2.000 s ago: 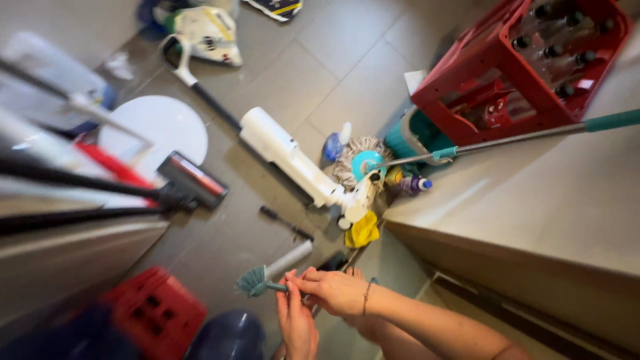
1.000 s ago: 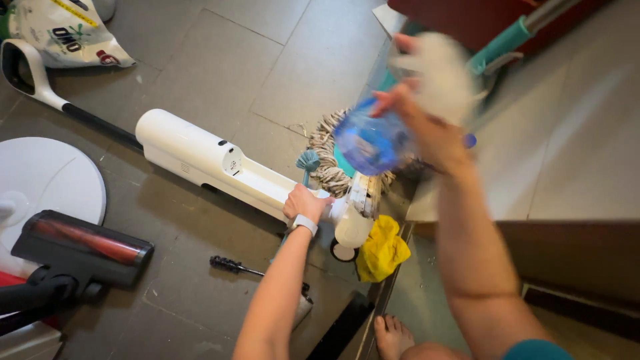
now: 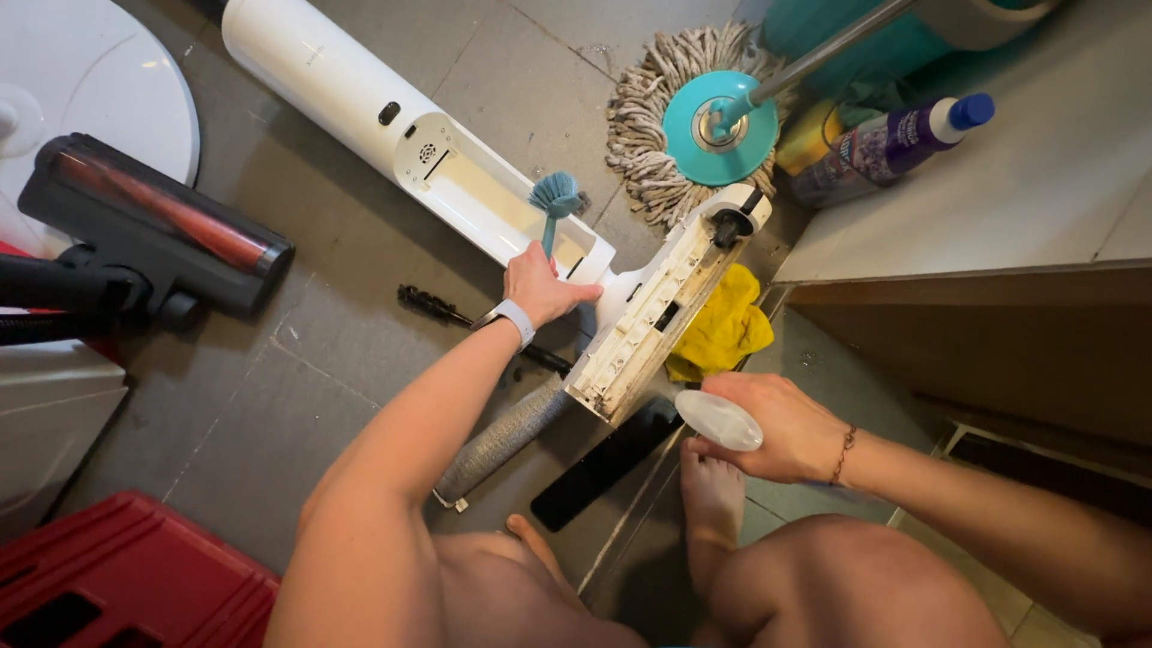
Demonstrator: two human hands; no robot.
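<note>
My left hand (image 3: 543, 290), with a pale watch band at the wrist, holds a teal scrub brush (image 3: 553, 200) by its handle. Its thumb rests on the neck of a white floor cleaner (image 3: 319, 76) lying on the tiles. The cleaner's dirty head (image 3: 661, 315) faces up, its roller cavity exposed. My right hand (image 3: 781, 428) grips a spray bottle by its neck; the whitish spray head (image 3: 718, 419) shows, the rest is hidden. Between my arms lie a grey fuzzy roller (image 3: 504, 441), a long black cover (image 3: 607, 463) and a thin black brush (image 3: 436, 306).
A string mop (image 3: 720, 126) stands beyond the head, near a teal bucket (image 3: 837, 45) and a purple cleaner bottle (image 3: 891, 148). A yellow cloth (image 3: 724, 328) lies beside the head. At left are a vacuum head (image 3: 162, 225), a white disc (image 3: 99, 81) and a red crate (image 3: 135, 576).
My right hand has come down from beside the mop with the blue spray bottle, to near the cleaner's head. My left hand stays at the neck with the brush. The view has moved closer.
</note>
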